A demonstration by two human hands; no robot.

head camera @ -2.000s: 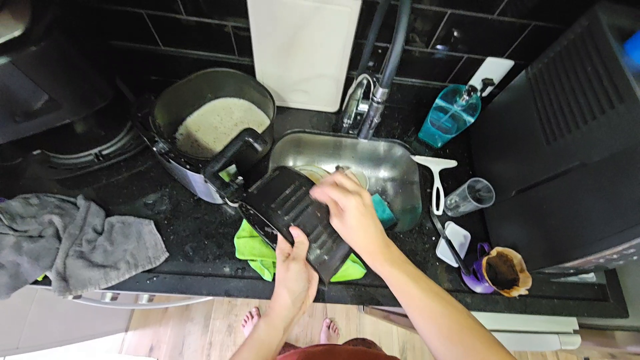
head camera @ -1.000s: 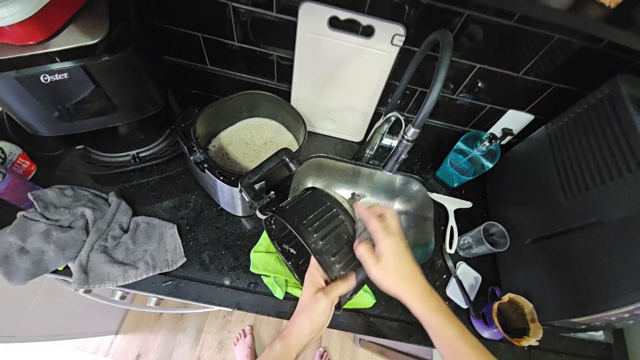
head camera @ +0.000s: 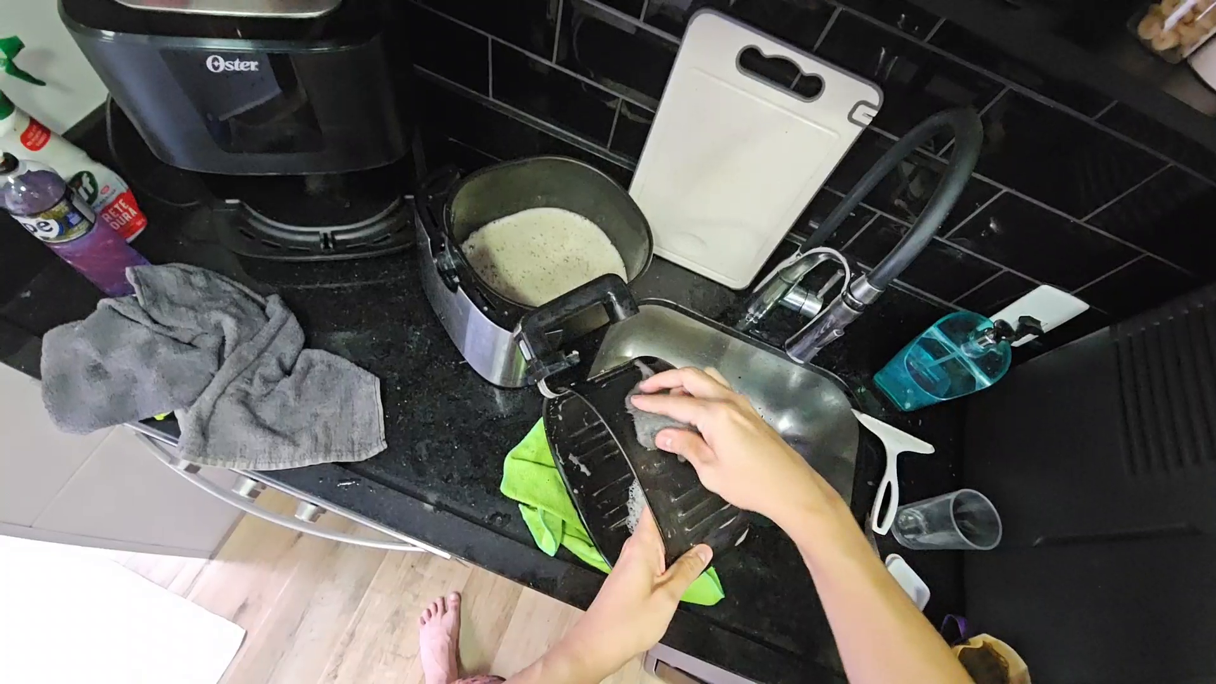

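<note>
My left hand (head camera: 651, 589) grips the lower edge of a black ridged air fryer grill plate (head camera: 594, 465), which is tilted over the near edge of the steel sink (head camera: 788, 394). Soap suds cling to the plate. A grey scouring pad (head camera: 651, 423) is under the fingers of my right hand (head camera: 731, 442), pressed on the plate's upper part. Behind and left of the plate, the air fryer drawer (head camera: 475, 328) holds cloudy, foamy liquid (head camera: 546, 255), its handle reaching toward the sink. A green cloth (head camera: 537, 484) lies partly beneath the plate on the counter edge.
The air fryer body (head camera: 275, 104), a grey towel (head camera: 256, 380) and bottles (head camera: 81, 223) are at left. A white cutting board (head camera: 750, 152) leans behind the sink near the faucet (head camera: 864, 285). At right are a soap dispenser (head camera: 940, 361), white squeegee (head camera: 888, 465) and clear cup (head camera: 950, 520).
My right hand has moved over the plate's face toward its upper end, and the grey pad now shows under its fingers. The view has shifted, bringing bottles at left into sight.
</note>
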